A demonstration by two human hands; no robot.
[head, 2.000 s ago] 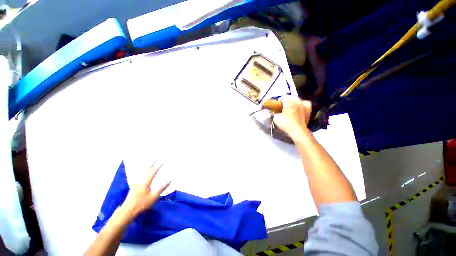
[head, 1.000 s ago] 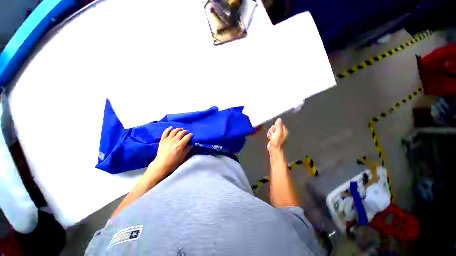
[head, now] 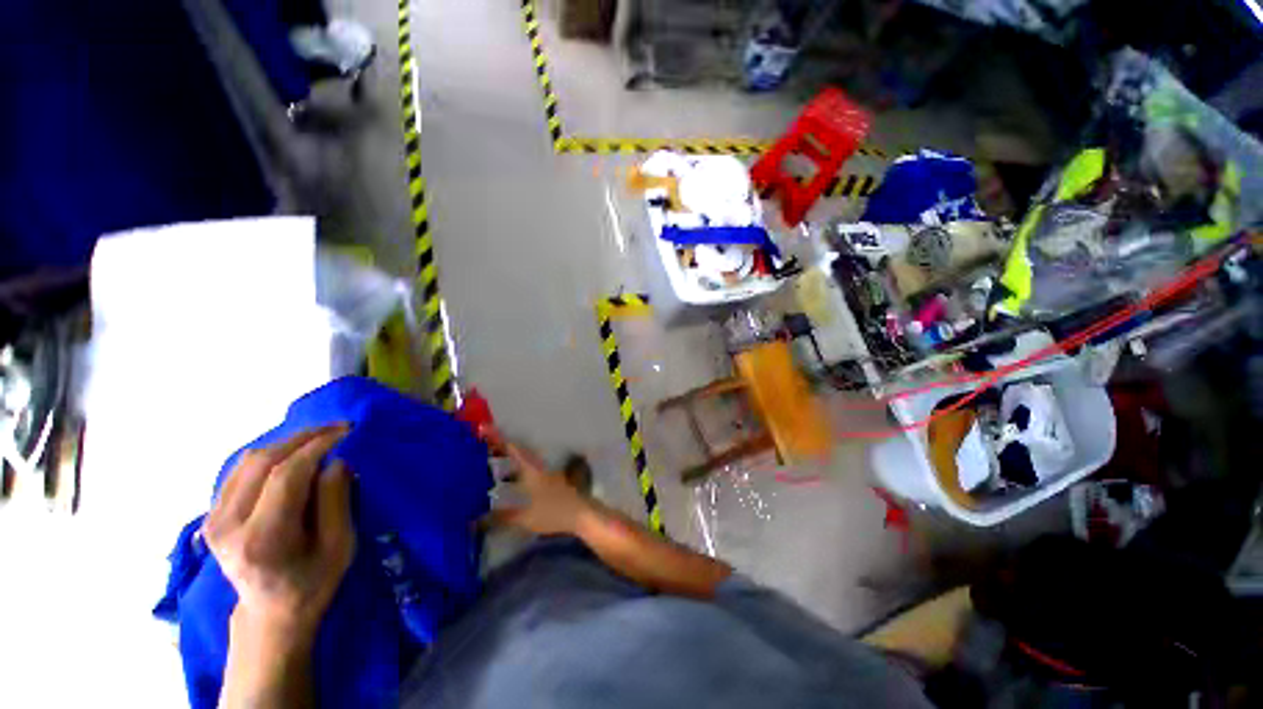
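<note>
A royal blue work jacket point(head: 402, 485) lies bunched at the edge of the white-covered pressing table point(head: 208, 305), against the wearer's front. Small white print shows on it. My left hand point(head: 284, 519) lies on top of the cloth with its fingers bent; whether they grip the cloth is hidden. My right hand point(head: 533, 492) is at the right side of the jacket, past the table edge, fingers spread, near a small red thing point(head: 475, 411). Contact between this hand and the cloth is unclear.
Yellow-black tape point(head: 420, 208) runs along the floor. A wooden stool point(head: 776, 402), a white basket point(head: 713, 229), a red stool point(head: 817, 146) and a grey-white tub point(head: 1011, 443) stand to the right, beside a cluttered sewing table point(head: 921, 298). Dark navy cloth point(head: 111, 111) is at upper left.
The view has swung right towards the floor and sewing table. My right hand left the iron, first closed beside the table, and now has spread fingers near the jacket. The jacket is more bunched.
</note>
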